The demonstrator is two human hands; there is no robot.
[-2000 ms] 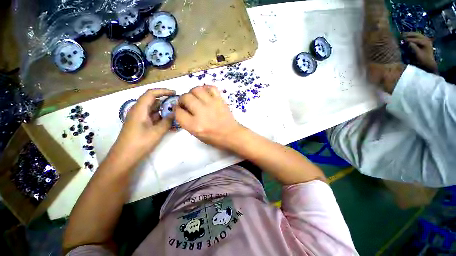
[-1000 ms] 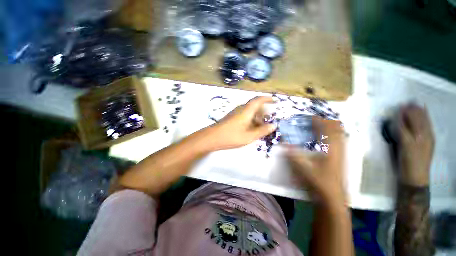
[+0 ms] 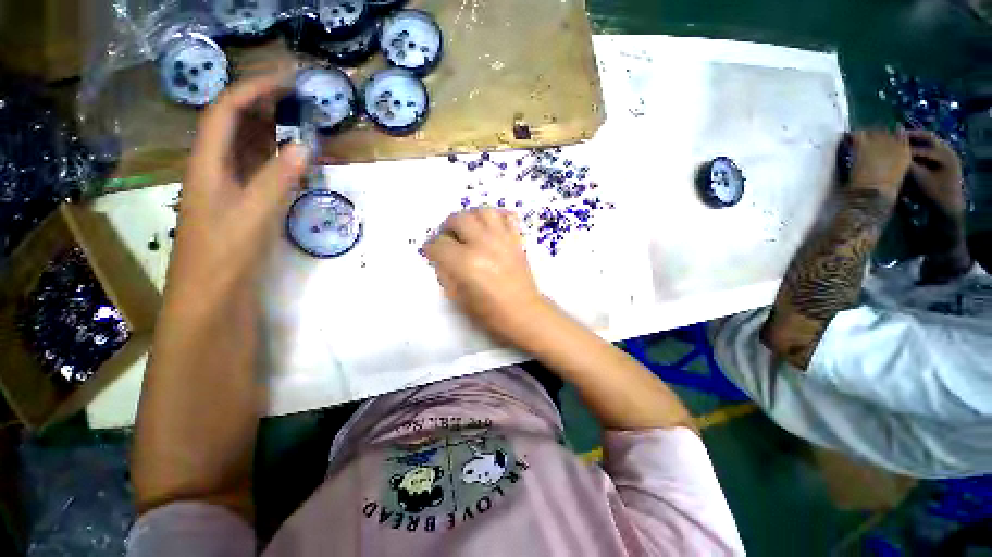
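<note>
My left hand (image 3: pixel 234 180) is raised over the edge of the yellow-brown board, blurred. Its thumb and fingers hold a dark wheel (image 3: pixel 292 118), seen nearly edge-on and partly hidden. A dark-rimmed wheel with a pale, holed face (image 3: pixel 324 223) lies face up on the white sheet, right of my left wrist. My right hand (image 3: pixel 479 261) is low over the sheet with curled fingers, just left of the shiny purple-blue inserts (image 3: pixel 560 207). Whether it holds a small part cannot be told. More wheels (image 3: pixel 395 101) lie face up on the board.
The open carton of dark glittering parts (image 3: pixel 76 316) stands at the left. Clear plastic (image 3: pixel 131 33) covers the upper left. One wheel (image 3: pixel 721 182) sits on the right of the white sheet (image 3: pixel 674 256). A person's tattooed arm (image 3: pixel 832 261) reaches in at the far right; a dark piece is at the hand.
My left hand has moved up to the board and taken hold of a dark wheel. My right hand is back beside the inserts, without a wheel. One wheel fewer sits at the right than two seconds ago.
</note>
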